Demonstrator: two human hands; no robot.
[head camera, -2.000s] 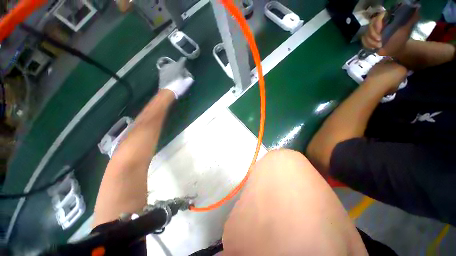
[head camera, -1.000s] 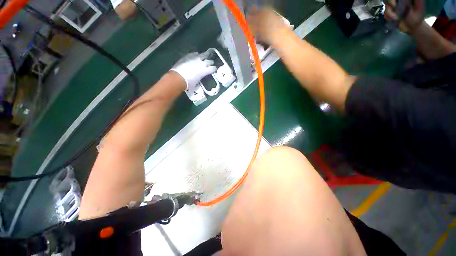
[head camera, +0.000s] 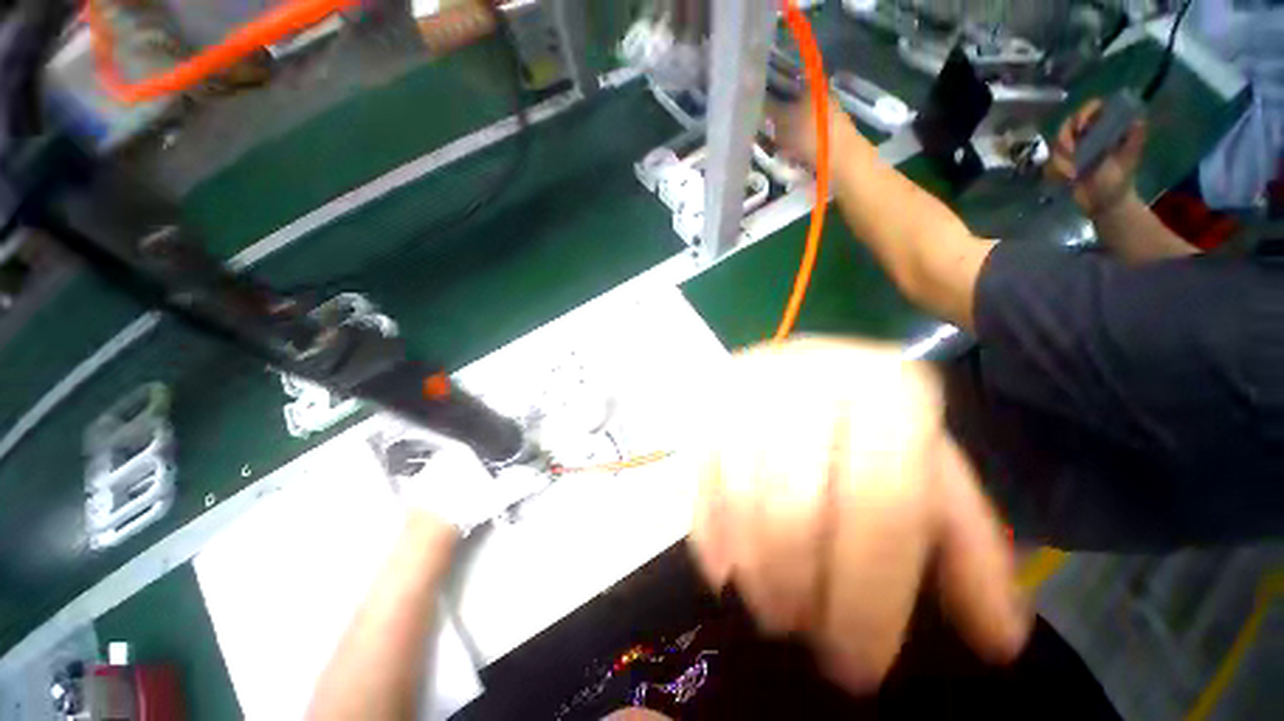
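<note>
My left hand (head camera: 458, 486), in a white glove, is over the white mat (head camera: 303, 578), closed on a white housing (head camera: 406, 454) that is washed out and partly hidden. The black power screwdriver (head camera: 401, 387) slants down from the upper left, its nose beside the glove. Another pale housing shape (head camera: 577, 402) lies on the mat behind the nose; its outline is faint. My right hand (head camera: 859, 493) is bare, large and blurred close to the camera, fingers bent downward and partly apart, with nothing seen in it. The orange hose (head camera: 817, 183) passes behind it.
White housings lie on the green conveyor (head camera: 465, 254) at the left (head camera: 130, 465), behind the screwdriver and beside the metal post (head camera: 732, 134). A neighbour's arm (head camera: 915, 233) reaches toward the post from the right. Another person's hand holds a grey tool (head camera: 1108, 134). A red object (head camera: 148, 693) is lower left.
My left hand has come back from the conveyor to the mat. My right hand has come into view before the camera. The screwdriver has swung up and now slants downward. The view has shifted.
</note>
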